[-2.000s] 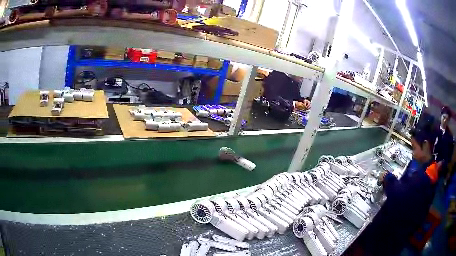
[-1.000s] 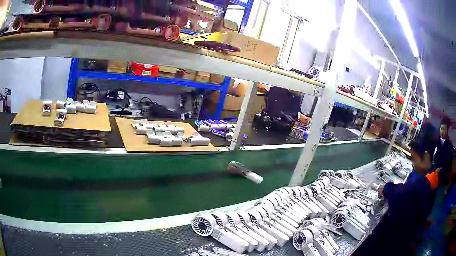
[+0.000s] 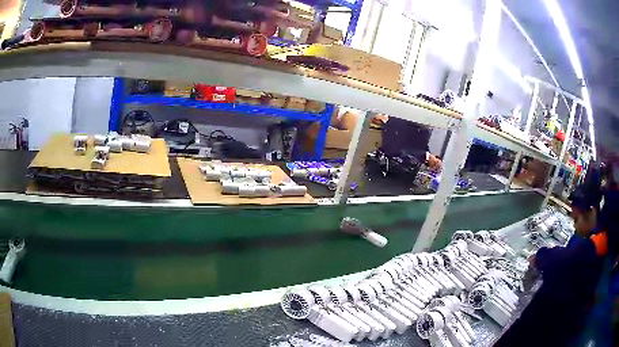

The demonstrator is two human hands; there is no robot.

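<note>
Neither of my hands is in the picture. Nearest in front, a long row of white handheld fans [image 3: 380, 298] leans side by side on the bench, grilled heads toward the belt. A few more fans [image 3: 444, 324] lie in front of the row. Loose handle covers [image 3: 315, 341] show at the bottom edge, cut off by it. On the green conveyor belt [image 3: 285, 251] one fan [image 3: 364, 232] lies at the middle and another fan [image 3: 12, 260] at the far left.
The bench has a grey dimpled covering [image 3: 156, 325]. Across the belt, fan parts lie on cardboard [image 3: 193, 190] and on a stacked cardboard pile [image 3: 54, 162]. A white post [image 3: 444, 186] and shelf [image 3: 203, 71] stand over the belt. A person [image 3: 563, 284] in dark blue and orange works at right.
The view has shifted, so the loose covers now sit at the bottom edge. A second fan has come into view on the belt at far left. No hand has appeared.
</note>
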